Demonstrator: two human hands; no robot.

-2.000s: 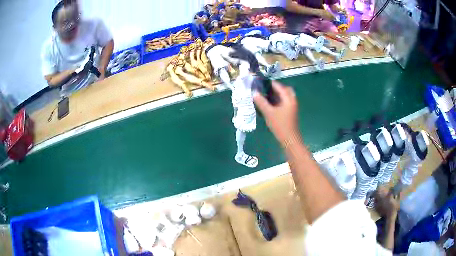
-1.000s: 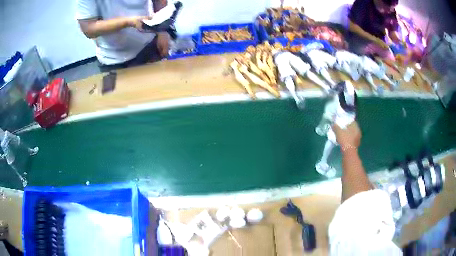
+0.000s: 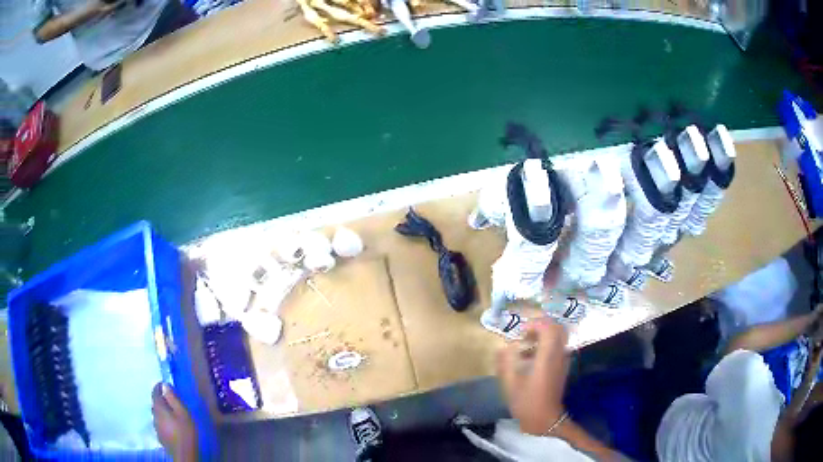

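Note:
A white-clothed lower body (image 3: 525,271) stands at the left end of a row on the bench, with a black sash (image 3: 514,206) around its white waist plug. Beside it stands a lower body without a sash (image 3: 597,217); several sashed ones stand further right. My right hand (image 3: 537,374), blurred, is just in front of the leftmost feet, fingers loosely curled and apart, with nothing seen in it. My left hand (image 3: 173,422) is at the wall of the blue bin (image 3: 162,298), partly cut off; its grip is unclear. A loose black sash (image 3: 454,275) lies on the bench.
Black sashes (image 3: 56,370) line the bin's left side. A purple phone (image 3: 231,365), white rounded pieces (image 3: 311,251) and a small whitish oval (image 3: 345,361) lie between bin and loose sash. The green conveyor (image 3: 361,126) runs behind. A person's arm (image 3: 776,334) is at right.
The sashed lower body that my right hand held over the conveyor now stands in the row. My right hand has come back and let go. The view has tilted down; my left hand has appeared.

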